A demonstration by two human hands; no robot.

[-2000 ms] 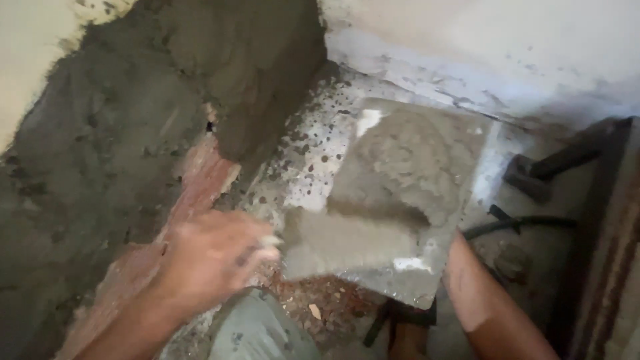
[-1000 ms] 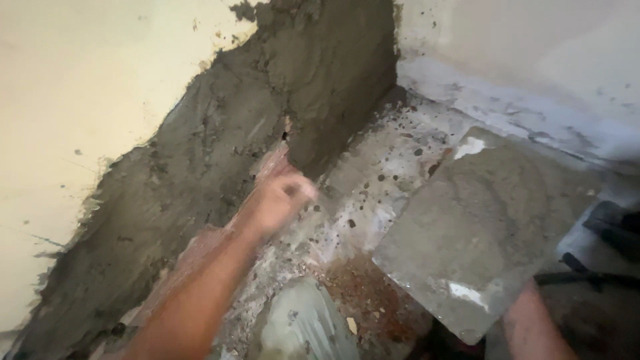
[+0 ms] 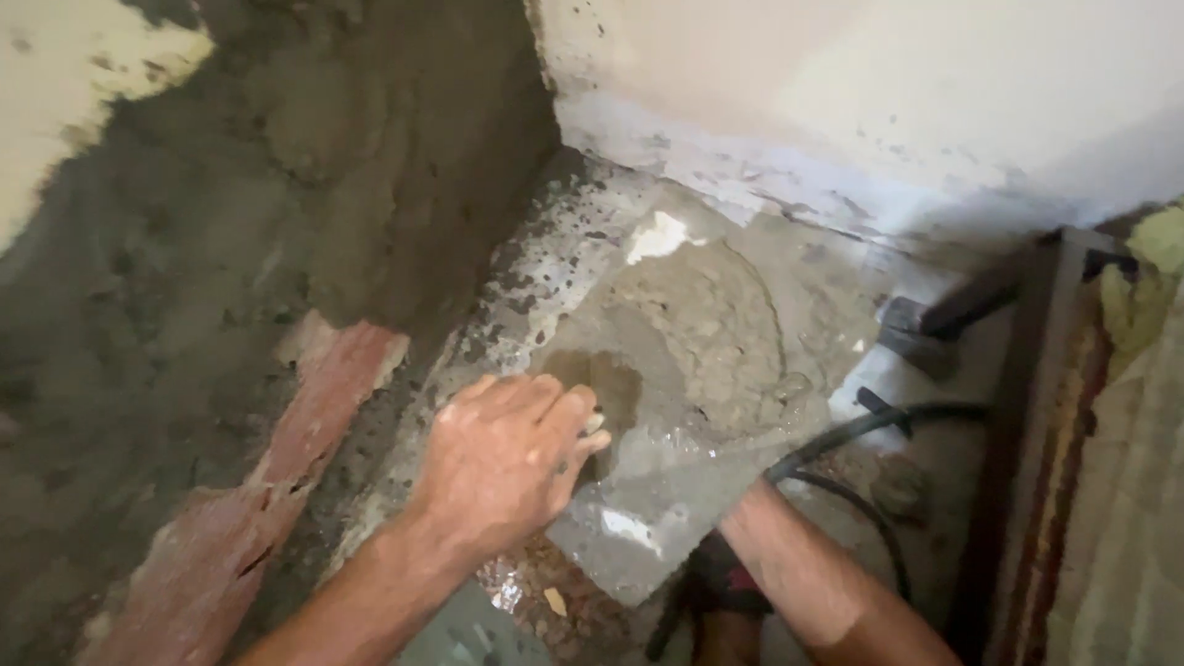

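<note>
My left hand (image 3: 513, 449) is over the near left part of a flat mortar board (image 3: 684, 499), its fingers curled. A small pale thing shows at the fingertips, and a dark brown patch (image 3: 606, 384) lies just beyond them; whether this is a tool blade or shadow I cannot tell. A mound of wet grey mortar (image 3: 717, 342) sits on the board. My right forearm runs up from the lower right to the board's underside, and the board hides my right hand. To the left, wet grey plaster (image 3: 231, 213) covers the wall around a bare reddish strip (image 3: 319, 407).
A pale wall (image 3: 832, 102) meets the plastered wall at the corner behind the board. Black hose (image 3: 869, 421) and a dark metal frame (image 3: 1027, 370) stand close on the right. Debris (image 3: 564, 592) lies on the floor below the board.
My left hand was over the board, then beside the reddish wall strip one second ago; now it is back at the board. The mortar is a raised mound now, where it looked flatter one second ago.
</note>
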